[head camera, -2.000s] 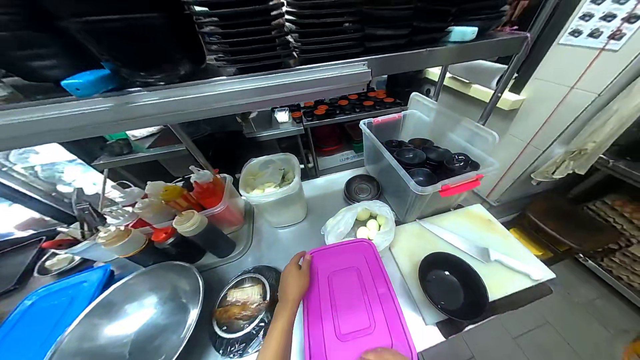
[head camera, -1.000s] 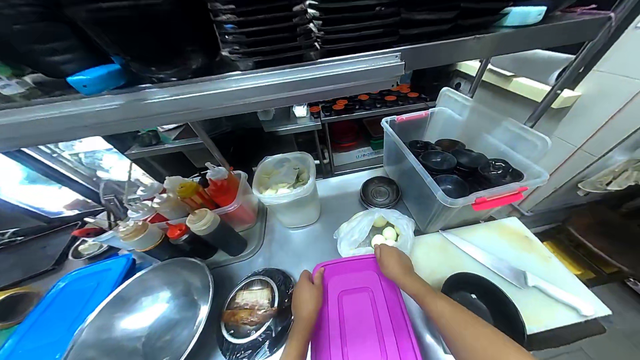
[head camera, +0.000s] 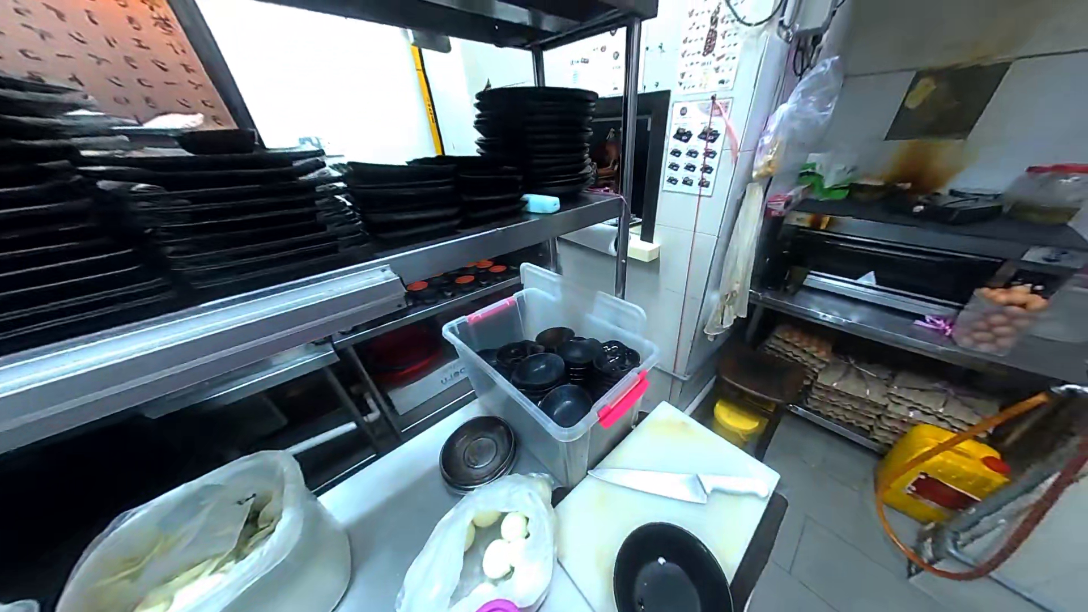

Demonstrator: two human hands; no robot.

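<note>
Neither of my hands shows in the head view now. Only a small curved edge of the magenta plastic lid [head camera: 498, 606] peeks in at the bottom, against a clear plastic bag [head camera: 455, 544] of whitish, round peeled eggs [head camera: 497, 559]. To its right, a black bowl [head camera: 671, 571] rests on the white cutting board [head camera: 625, 442], and a white-handled kitchen knife [head camera: 663, 484] lies across the board. Behind the bag are stacked dark round dishes [head camera: 478, 452], beside a clear storage box [head camera: 544, 433] that holds many small black bowls [head camera: 538, 371].
A lined white tub [head camera: 327, 544] stands at lower left. Above runs a metal shelf [head camera: 476, 240] with stacked black plates [head camera: 535, 136]. At right are egg trays [head camera: 884, 395], a yellow jerrycan [head camera: 943, 476] and an orange hose [head camera: 884, 501] by the floor.
The view has swung up and to the right. Both hands, earlier on the magenta lid, have left the view, and most of the lid is out of frame.
</note>
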